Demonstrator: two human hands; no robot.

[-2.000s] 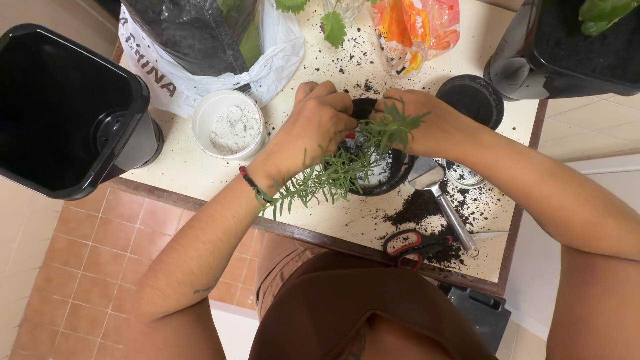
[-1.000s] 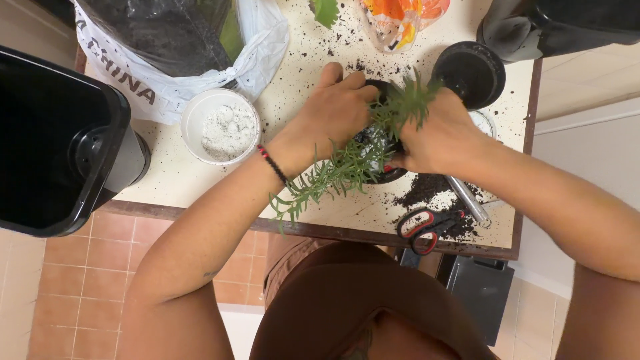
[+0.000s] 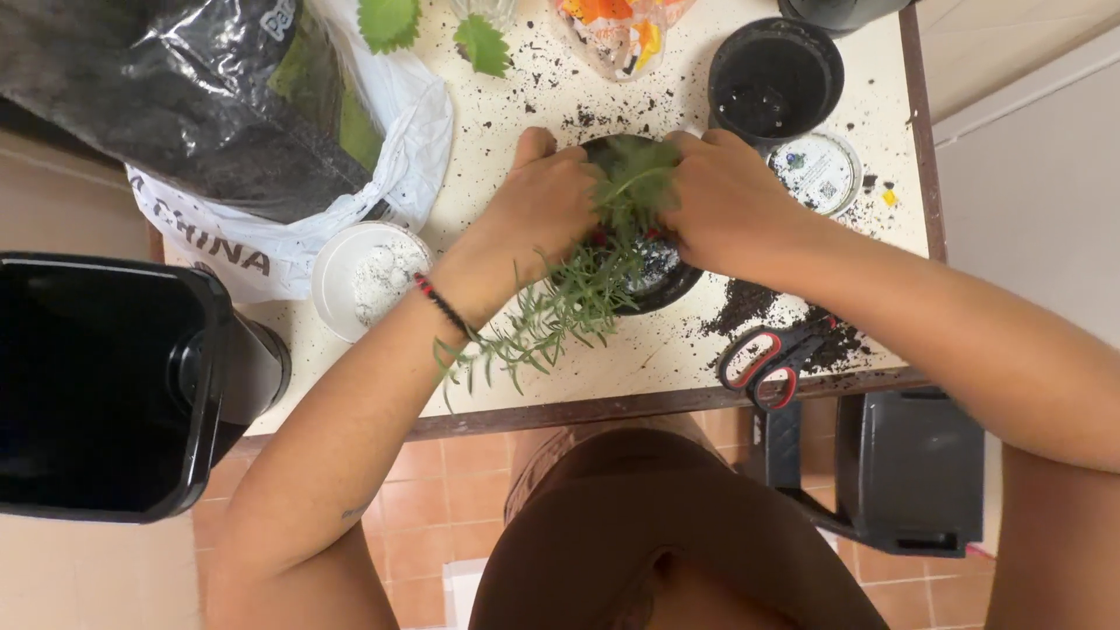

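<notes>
A leafy green plant with narrow leaves (image 3: 573, 293) leans out of a round black pot (image 3: 669, 293) near the table's front edge, its long stem trailing to the lower left. White granules and dark soil show inside the pot. My left hand (image 3: 547, 206), with a dark beaded bracelet on the wrist, reaches in at the pot's left side, fingers curled against the stems. Opposite it, my right hand (image 3: 731, 197) is bent over the right side of the pot, beside the upper leaves. The fingertips of both hands are hidden by foliage, so what they grip does not show.
A white tub of white granules (image 3: 372, 280) stands left of the pot, near a soil bag (image 3: 219, 105) in a white plastic bag (image 3: 411, 140). Scissors (image 3: 770, 359) lie on spilled soil (image 3: 744, 306). Behind are a black pot (image 3: 774, 83) and round lid (image 3: 818, 175). A black bin (image 3: 206, 394) is left.
Both hands remain at the potted plant, their fingers repositioned around its stems. The view has shifted and shows the table closer.
</notes>
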